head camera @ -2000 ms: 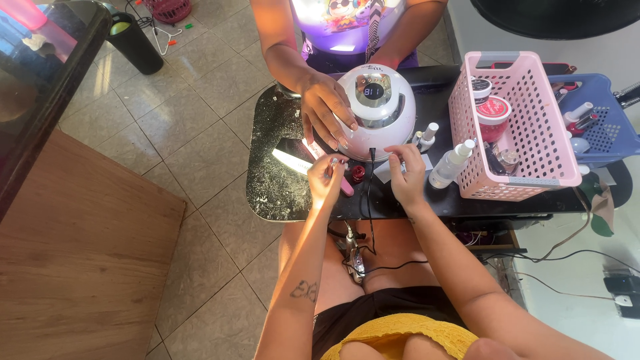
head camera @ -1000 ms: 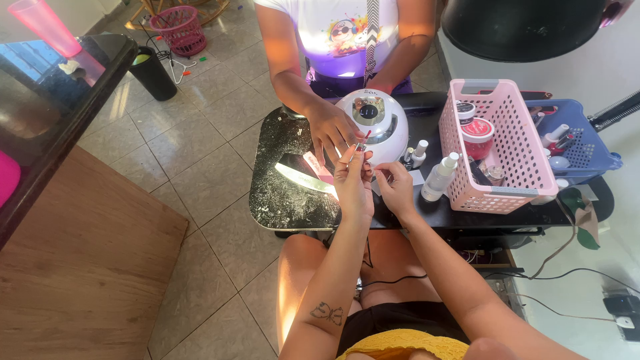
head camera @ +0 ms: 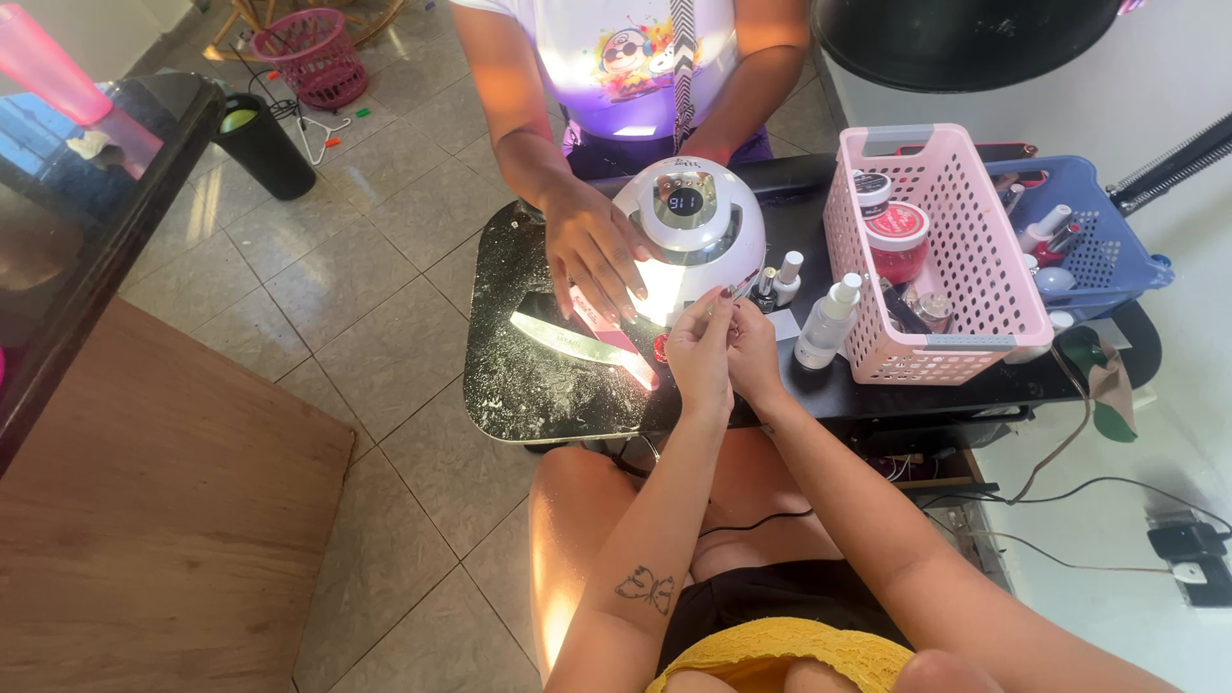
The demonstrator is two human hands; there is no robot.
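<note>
My left hand [head camera: 703, 351] and my right hand [head camera: 753, 351] meet just in front of a white nail lamp [head camera: 693, 226] with a lit display. Between their fingertips is a small, thin item [head camera: 741, 286], too small to name; which hand grips it is unclear. Another person's hand [head camera: 595, 252] rests palm down at the lamp's left side, fingers spread. Below those fingers lie a pale curved nail file [head camera: 568, 339] and a pink nail file [head camera: 616, 337]. A small red item [head camera: 660, 348] is left of my left hand. Two small bottles [head camera: 787, 277] stand right of the lamp.
A clear pump bottle [head camera: 826, 322] stands before a pink plastic basket [head camera: 948, 342] with jars. Behind it is a blue basket [head camera: 1121, 274] with nail polish bottles. Dust covers the black table's left end [head camera: 520, 395]. A dark lamp shade [head camera: 962, 38] hangs at upper right.
My hands, apart two seconds ago with the left beside the files, are now together before the lamp. The other person's hand has moved off the lamp's top to its left side.
</note>
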